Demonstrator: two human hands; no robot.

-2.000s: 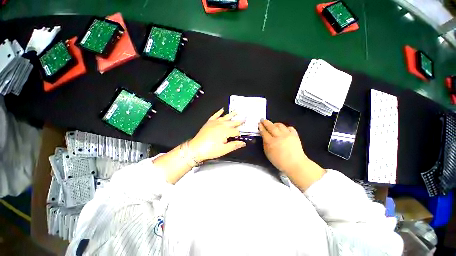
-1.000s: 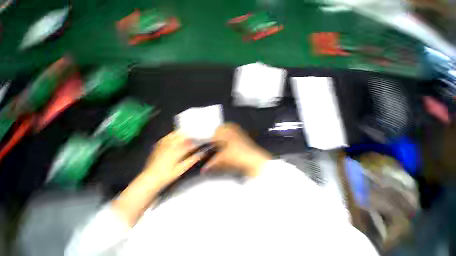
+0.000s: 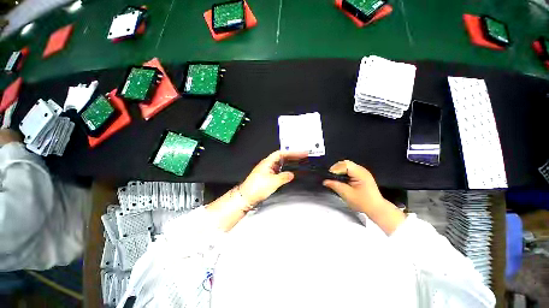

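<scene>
A white cover plate (image 3: 301, 130) lies on the black mat in front of me, with dark spots at its near corners. My left hand (image 3: 269, 177) is just below it, fingertips at its near edge, thumb and fingers around one end of a thin black strip (image 3: 313, 172). My right hand (image 3: 354, 183) pinches the other end of the strip between thumb and fingers. The strip is hard to make out against the dark mat.
A stack of cover plates (image 3: 385, 86), a smartphone (image 3: 425, 129) and a long white sheet (image 3: 478, 132) lie at right. Green circuit boards in housings (image 3: 176, 153) lie at left. Boxed cover plates (image 3: 135, 234) stand below the bench. A person's white sleeve (image 3: 36, 210) shows at far left.
The view swung right and back. Both hands have moved off the plate towards me and are now farther apart, with the dark strip between them. The plate lies uncovered.
</scene>
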